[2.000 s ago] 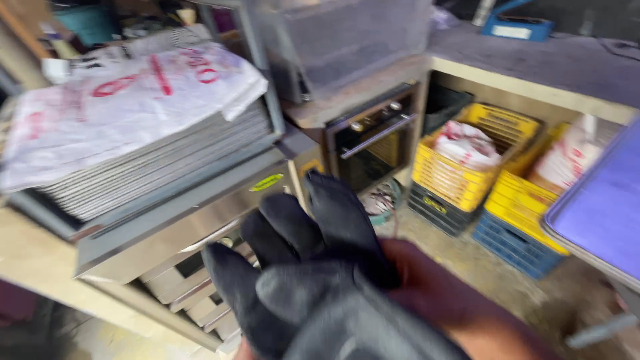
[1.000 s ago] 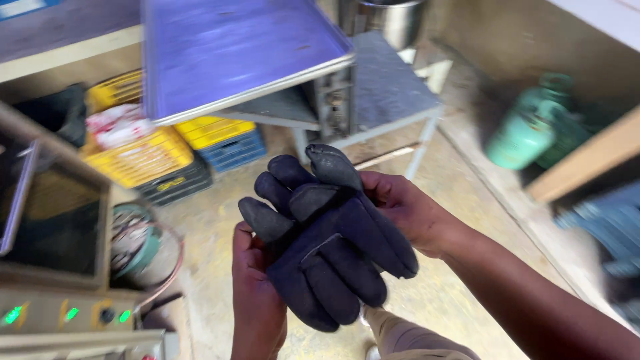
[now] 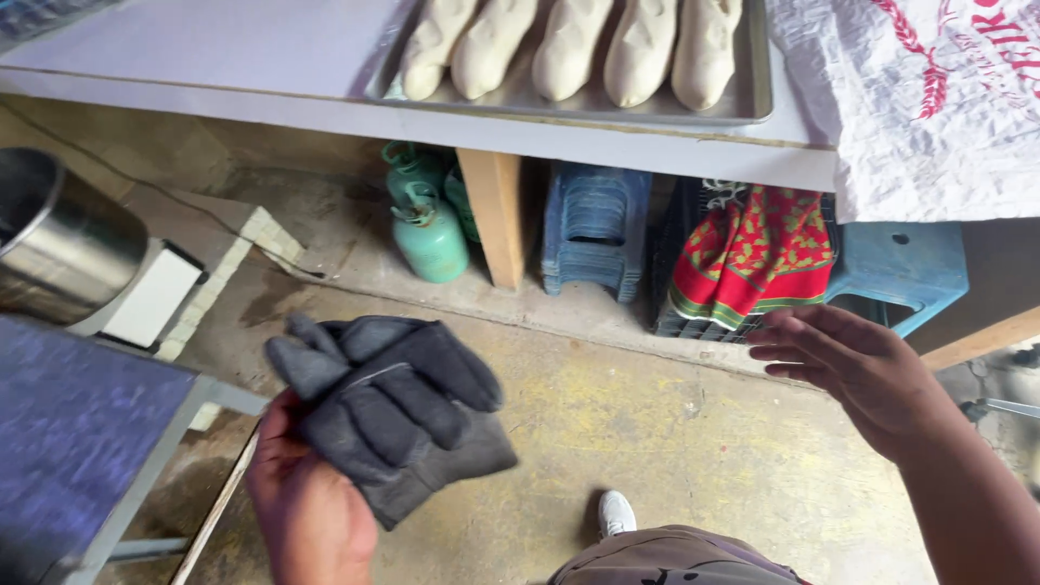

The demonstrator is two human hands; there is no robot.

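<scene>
A pair of dark grey work gloves [image 3: 398, 406] lies folded together in my left hand [image 3: 305, 496], whose fingers grip them from the left side. My right hand [image 3: 837, 366] is bare, holds nothing and has its fingers spread, in front of a red patterned cloth [image 3: 751, 252]. Above both hands, a metal tray [image 3: 520, 110] with several long pieces of pale dough [image 3: 569, 49] rests at the edge of a white table [image 3: 244, 85]. A crumpled white sack [image 3: 894, 154] with red print hangs over that table's edge at the right.
Under the table stand green gas cylinders [image 3: 435, 240], a wooden leg [image 3: 491, 211], stacked blue plastic stools [image 3: 593, 236], a dark crate [image 3: 699, 325] and another blue stool [image 3: 902, 260]. At the left are a steel pot [image 3: 89, 244] and a grey-framed table [image 3: 81, 422].
The view has swung right to the white table. Both hands held the gloves a second ago; my right hand has let go and is now apart at the right, while the left still holds them.
</scene>
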